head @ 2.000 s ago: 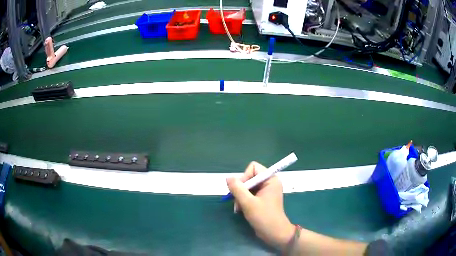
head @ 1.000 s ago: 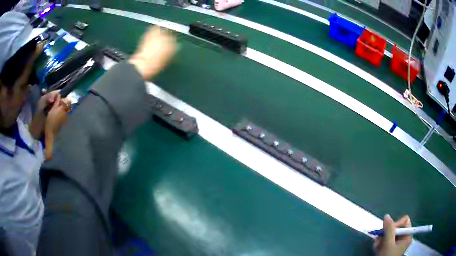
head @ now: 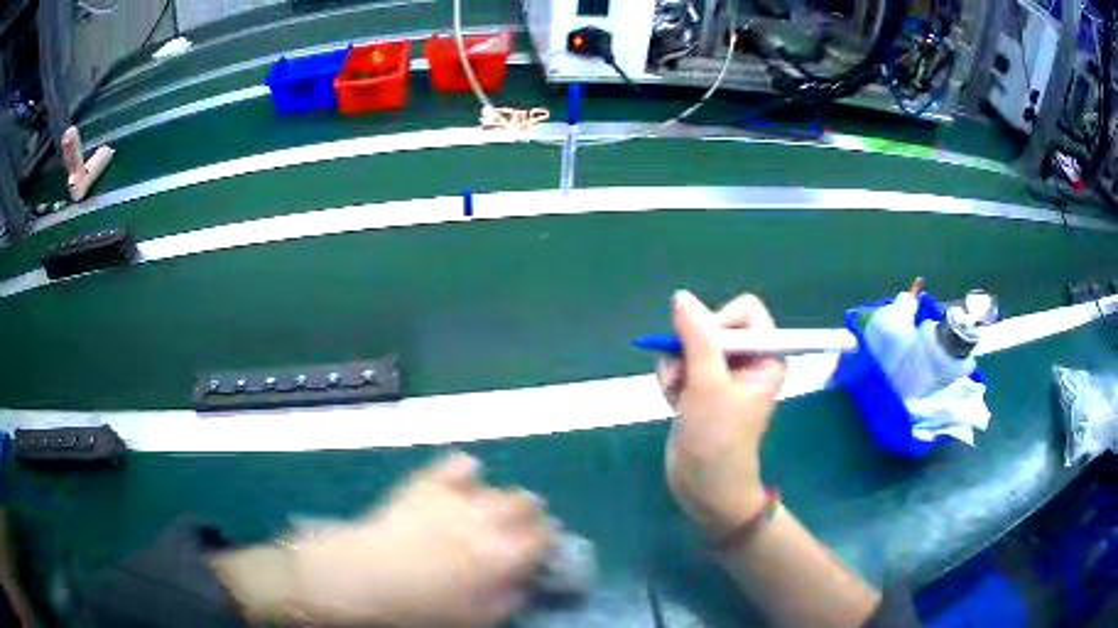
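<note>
My right hand (head: 723, 417) holds a white marker pen (head: 797, 341) with a blue tip pointing left, above the worktop. My left hand (head: 429, 540) is low in front, strongly blurred. A blurred greyish thing (head: 566, 567) shows at its fingertips; whether the hand grips it cannot be told. A dark strip assembly (head: 298, 384) with several shiny screw heads in a row lies left of centre along the white band. A second dark strip (head: 70, 445) lies at the left edge, and a third (head: 90, 252) lies farther back on the left.
A blue supply bin (head: 885, 405) with bottles and white tissue stands at the right. A clear bag (head: 1085, 415) lies at the right edge. Blue (head: 309, 84) and red (head: 374, 79) bins stand at the back, near a white machine (head: 601, 37) with cables.
The view has swung back right from the co-worker. My left hand has come back from the far left to low in front. My right hand still holds the marker.
</note>
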